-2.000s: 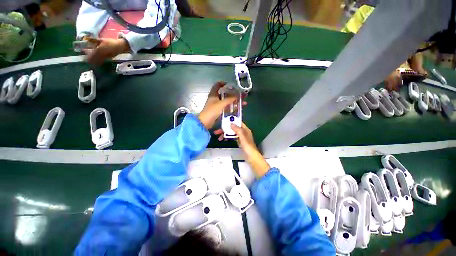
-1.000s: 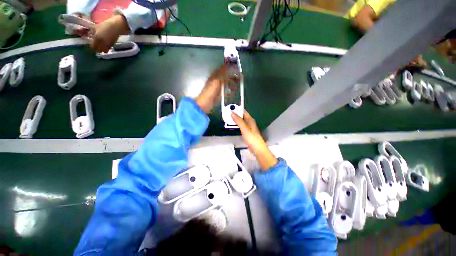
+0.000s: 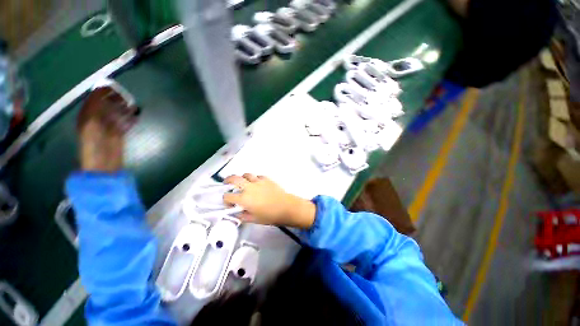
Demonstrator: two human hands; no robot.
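White oval plastic housings with black dots lie on the white sheet close to my body, one of them here [image 3: 214,258]. My right hand [image 3: 261,198] is over the sheet, its fingers gripping the end of another housing [image 3: 202,199] that lies behind these. My left hand [image 3: 105,118] is blurred over the dark green belt near its far rail. A white housing [image 3: 119,90] shows at its fingers, partly covered by the hand; the blur hides whether they are closed on it.
Set-aside housings [image 3: 362,105] crowd the bench to the right. More stand in rows on the belt [image 3: 280,32]. A grey post [image 3: 213,70] slants between my hands. A brown carton [image 3: 383,202] is beside the bench; a dark-haired head [image 3: 509,38] is at upper right.
The view has swung right. My right hand has moved from above the belt back to the sheet with a housing. My left hand is now apart from it, at the belt's far side.
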